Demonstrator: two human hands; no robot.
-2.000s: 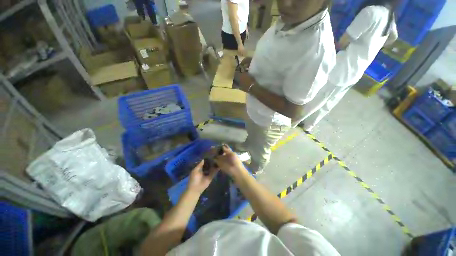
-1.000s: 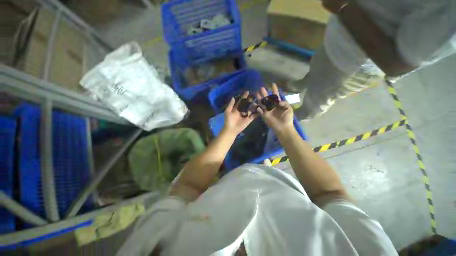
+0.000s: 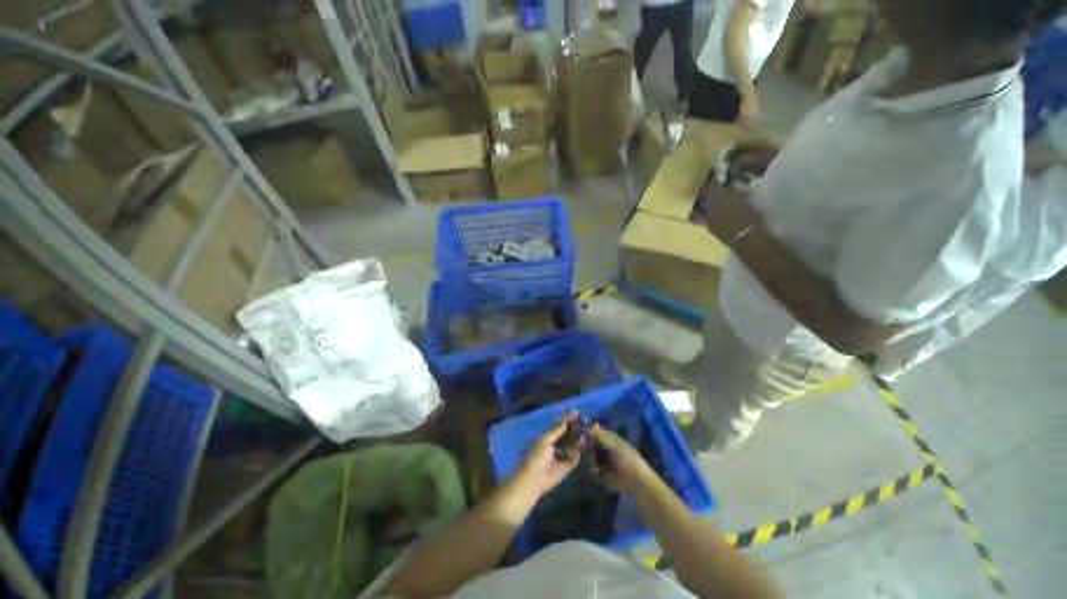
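Small black parts are in my hands, over the blue tote nearest my body. My left hand holds some of them, palm turned up and in. My right hand is close beside it, fingers curled around dark parts; the exact number is too blurred to tell. More dark contents lie in the tote below, partly hidden by my hands and forearms.
A smaller blue tote and stacked blue crates stand beyond. A white sack and a green sack lie left, beside metal racking. A person in a white shirt stands right, near a carton.
My hands were spread open with dark parts on the palms; now they are drawn in, fingers curled, lower over the tote. The view has tilted up, showing more of the racking and people.
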